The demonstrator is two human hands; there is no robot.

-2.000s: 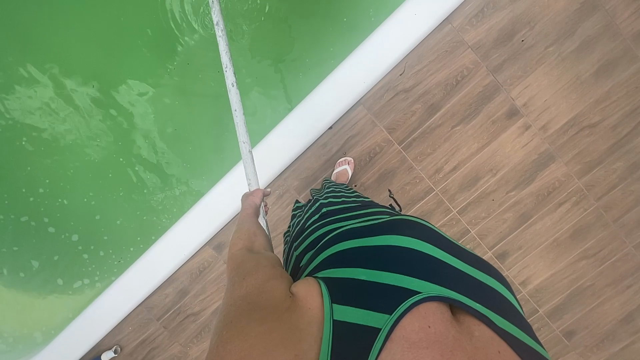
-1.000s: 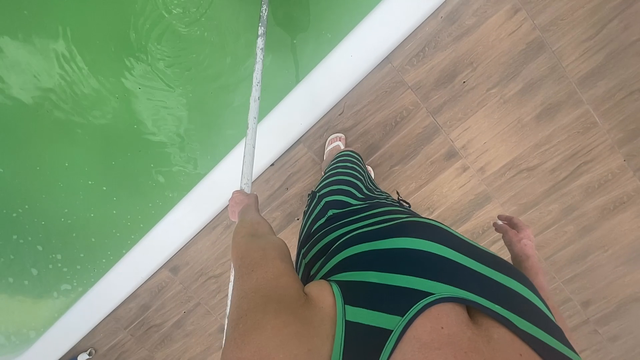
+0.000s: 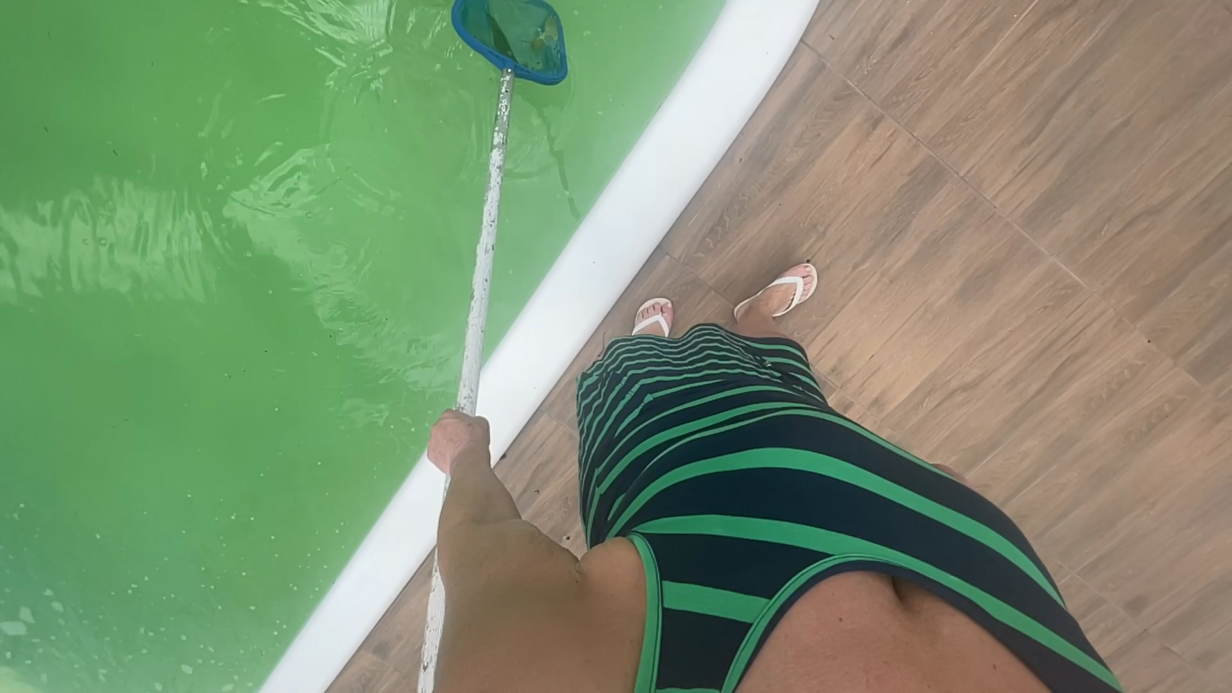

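My left hand (image 3: 458, 441) is closed around a long white pole (image 3: 484, 241) with flaking paint, near the pool's white edge. At the pole's far end is a pool skimmer net (image 3: 525, 38) with a blue frame, at the top of the view over the green water (image 3: 241, 385). Some small debris shows in the mesh. The pole's lower part runs down behind my left forearm. My right hand is hidden; only a sliver of skin shows at the right side of the striped dress (image 3: 770, 481).
The pool's white rim (image 3: 616, 212) runs diagonally between the water and the wood-look tiled deck (image 3: 1011, 241). My feet, in white flip-flops (image 3: 784, 289), stand on the deck close to the rim. Foam bubbles float at the lower left.
The skimmer's blue net has come into view at the top. My right hand, seen beside the dress a second ago, is now hidden. Both feet now show.
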